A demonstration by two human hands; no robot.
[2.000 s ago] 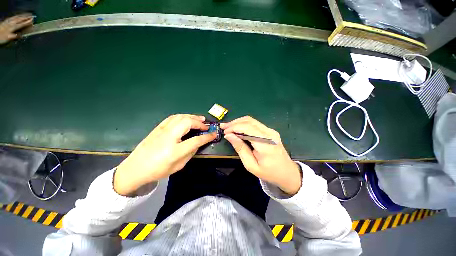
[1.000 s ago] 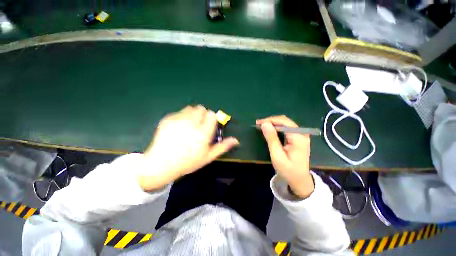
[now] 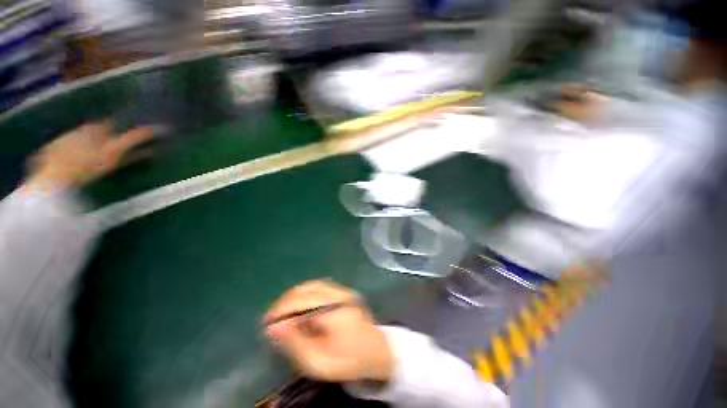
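Observation:
The frame is strongly blurred. My left hand (image 3: 88, 155) is at the upper left, over the green surface beyond the pale rail; whether it holds something cannot be told. My right hand (image 3: 331, 335) is low in the middle, near the bench's front edge, closed around thin dark tweezers (image 3: 315, 311), which lie slanted across its fingers. The small device unit and its battery cannot be made out.
The pale rail (image 3: 231, 171) crosses the green bench. A white charger (image 3: 394, 190) with looped cable lies right of centre. A yellow-edged tray (image 3: 406, 111) with clear plastic stands behind. A person in a pale smock (image 3: 646, 175) is at the right.
The view has swung to the right. My left hand has left the unit and reached away across the rail. My right hand still holds the tweezers, apart from my left.

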